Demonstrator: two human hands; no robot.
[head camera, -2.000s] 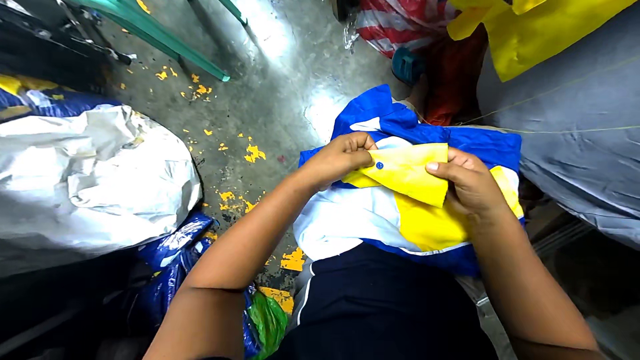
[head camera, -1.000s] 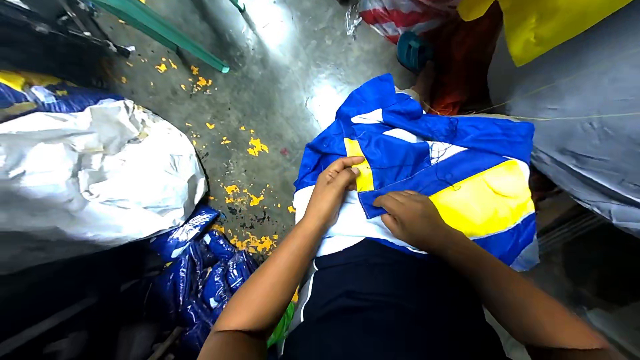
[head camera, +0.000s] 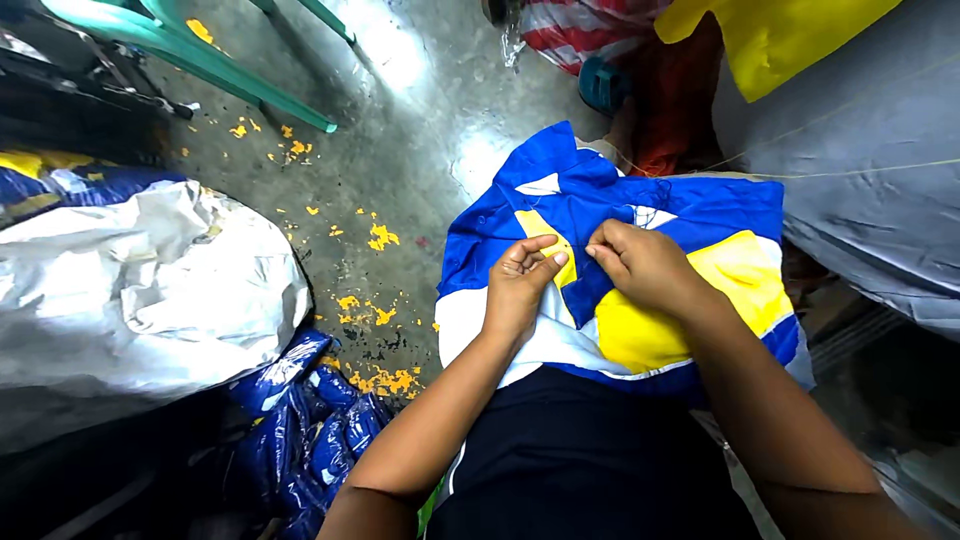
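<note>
A blue, white and yellow fabric garment (head camera: 480, 247) lies spread over my lap. My left hand (head camera: 525, 277) rests at its narrow yellow strip (head camera: 536, 223), thumb and index finger close together at the strip's edge. Just to the right, my right hand (head camera: 634, 259) is pinched above the blue cloth, and a thin dark thread seems to run between the fingertips of both hands. Whether a needle is in the fingers is too small to tell. Loose dark thread (head camera: 660, 193) lies tangled on the upper part of the garment.
White sacking (head camera: 217, 285) bulges at the left, above plastic-wrapped blue packets (head camera: 330, 442). Green plastic furniture legs (head camera: 247, 86) stand at upper left on the stained concrete floor (head camera: 405, 172). Grey cloth (head camera: 862, 150) with yellow fabric (head camera: 795, 45) hangs at right. A teal slipper (head camera: 602, 84) is near the top.
The yellow piece, earlier stretched between both hands, now lies as a narrow strip among blue cloth. Since the last earlier frame, my right hand has moved up, off the blue edge it touched.
</note>
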